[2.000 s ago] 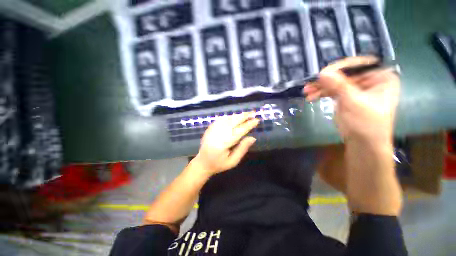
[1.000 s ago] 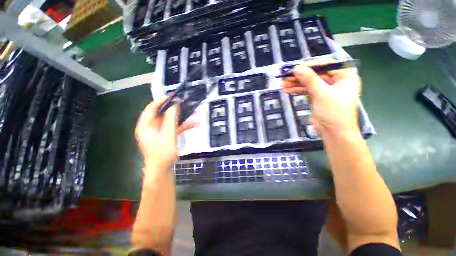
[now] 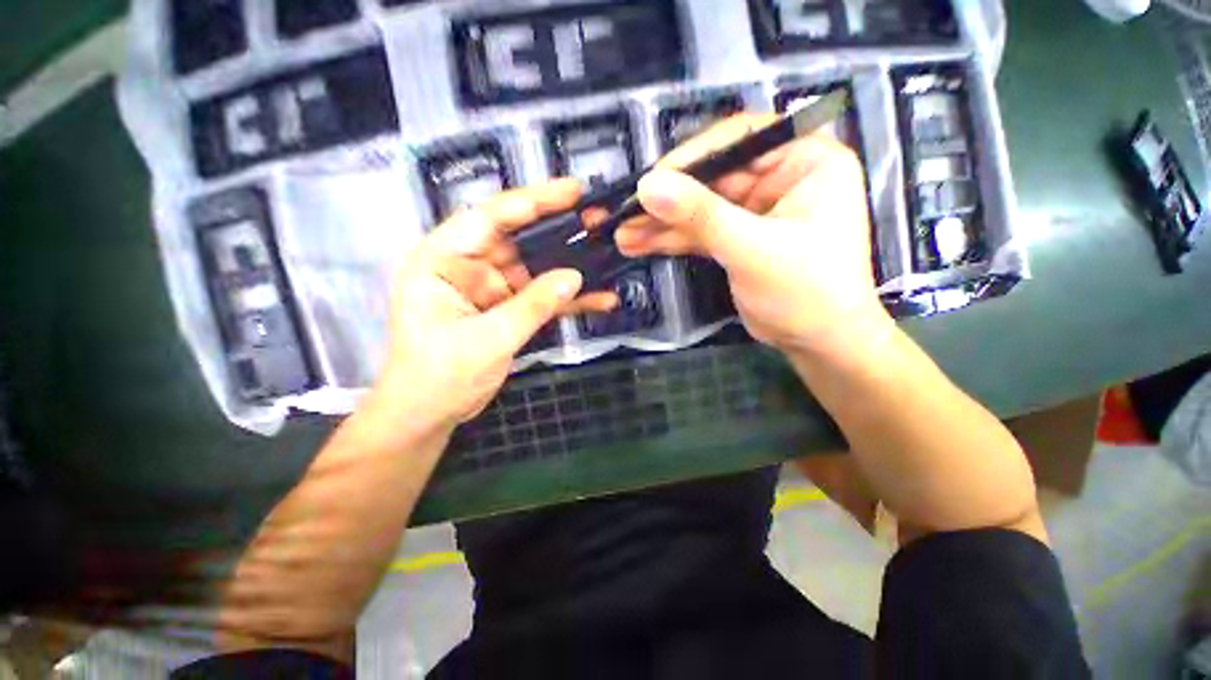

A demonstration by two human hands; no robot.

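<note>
My left hand point(image 3: 472, 286) holds a black plastic housing point(image 3: 565, 253) above the tray, fingers along its edges. My right hand point(image 3: 770, 219) holds dark tweezers point(image 3: 744, 149) like a pen, their tip at the housing. A small bright spot shows near the tip; I cannot tell whether it is an adhesive piece. The whitish blister tray point(image 3: 352, 253) lies under both hands, with black housings in upright and sideways pockets. One pocket left of my left hand is empty. The gridded die-cut sheet point(image 3: 531, 423) lies flat along the bench's front edge.
A separate black part point(image 3: 1162, 193) lies on the green bench top at right. A brown cardboard box point(image 3: 1062, 445) stands below the bench at right. A grey and dark shape, perhaps another person's sleeve point(image 3: 1189, 412), shows at the far right edge.
My left hand has moved to the middle with a housing, and the tweezers now meet it there. Two seconds ago my left hand was on the die-cut sheet. The view has shifted.
</note>
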